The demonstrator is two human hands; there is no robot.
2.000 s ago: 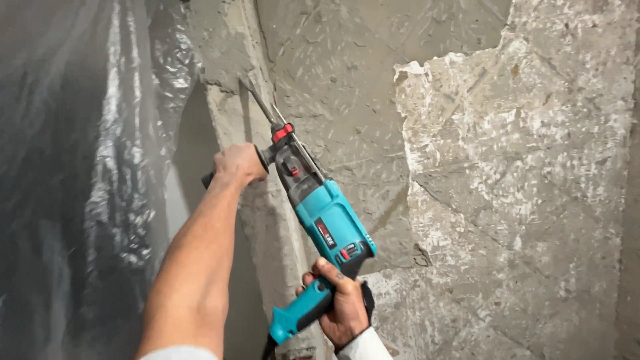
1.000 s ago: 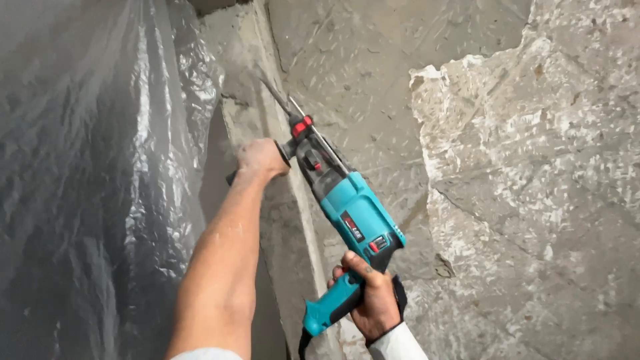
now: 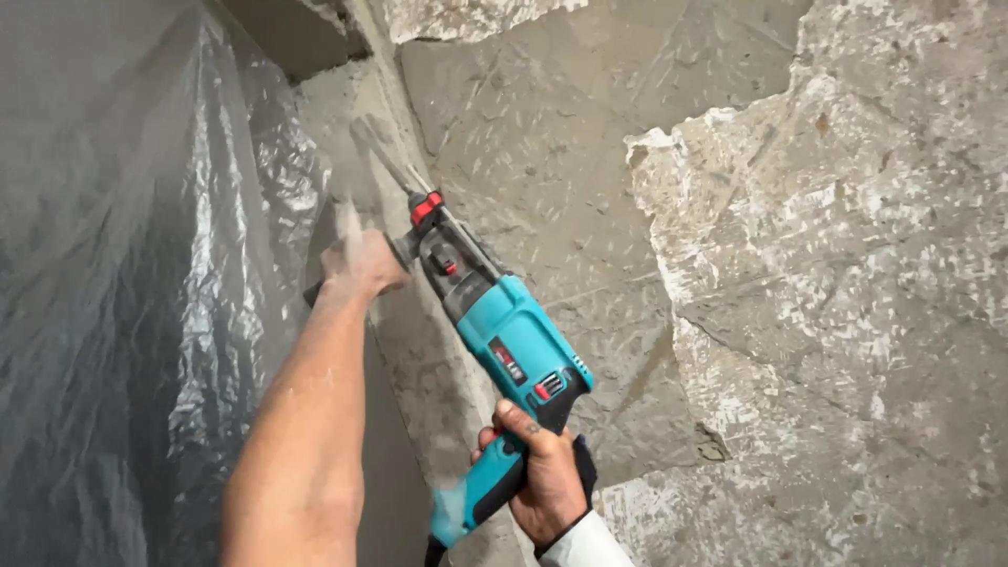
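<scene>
A teal and black rotary hammer (image 3: 516,335) points up and to the left across the view. My left hand (image 3: 364,264) is closed around its black side handle, near the red depth-stop collar. My right hand (image 3: 543,465) grips the rear handle, thumb on top. A chisel bit (image 3: 386,161) runs from the chuck to a strip of plaster (image 3: 335,102) beside the corner edge; its tip is blurred. Pale dust hangs around the bit and in front of my left hand.
Wrinkled clear plastic sheeting (image 3: 213,260) hangs on the left. On the right, the wall (image 3: 827,260) shows rough grey plaster and a whitish patch with a ragged edge. A dark recess (image 3: 291,39) lies at the top left. A power cord (image 3: 435,551) leaves the rear handle.
Both hands still hold the rotary hammer. Dust now drifts around my left hand, where none plainly showed before. The view has shifted, bringing the dark recess at the top further in.
</scene>
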